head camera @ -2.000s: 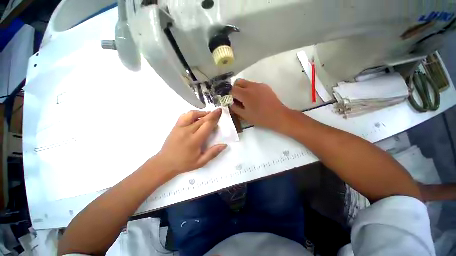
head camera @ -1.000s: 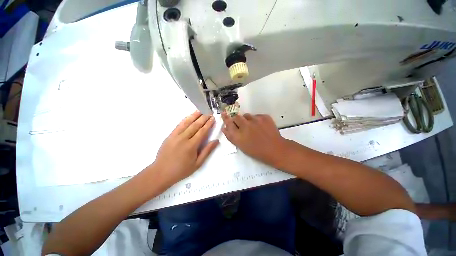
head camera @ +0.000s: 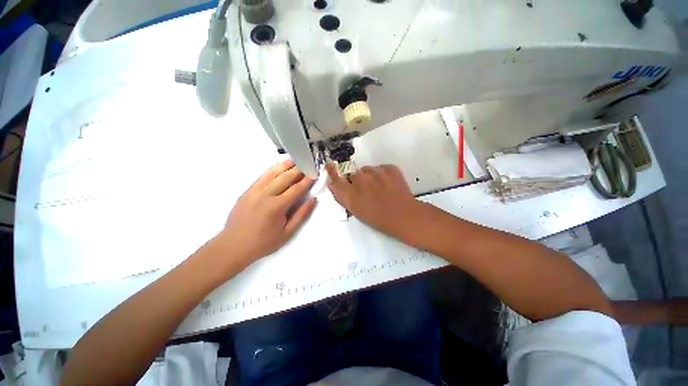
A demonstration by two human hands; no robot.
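Observation:
A large white garment panel (head camera: 136,188) with faint dark lines lies on the white table left of the needle. A small white piece (head camera: 320,185) lies between my hands at the presser foot (head camera: 320,157) of the cream-white sewing machine (head camera: 453,64). My left hand (head camera: 265,202) lies flat on the panel, fingers together, fingertips just left of the foot. My right hand (head camera: 375,197) is right of the foot, its index fingertip pressing the small piece close to the needle. The needle tip and the far edge of the small piece are hidden.
A red stick (head camera: 461,151) and a white strip lie on the machine bed. Right of them are stacked small white pieces (head camera: 539,167), scissors (head camera: 612,170) and a small tray (head camera: 635,143). The machine lamp (head camera: 214,79) hangs left of the head. Another person's arm (head camera: 652,311) shows at the right edge.
My right hand has moved from beside the foot to its front, onto the small piece. Over the last second both hands stay at the foot; the small piece sits farther in under it.

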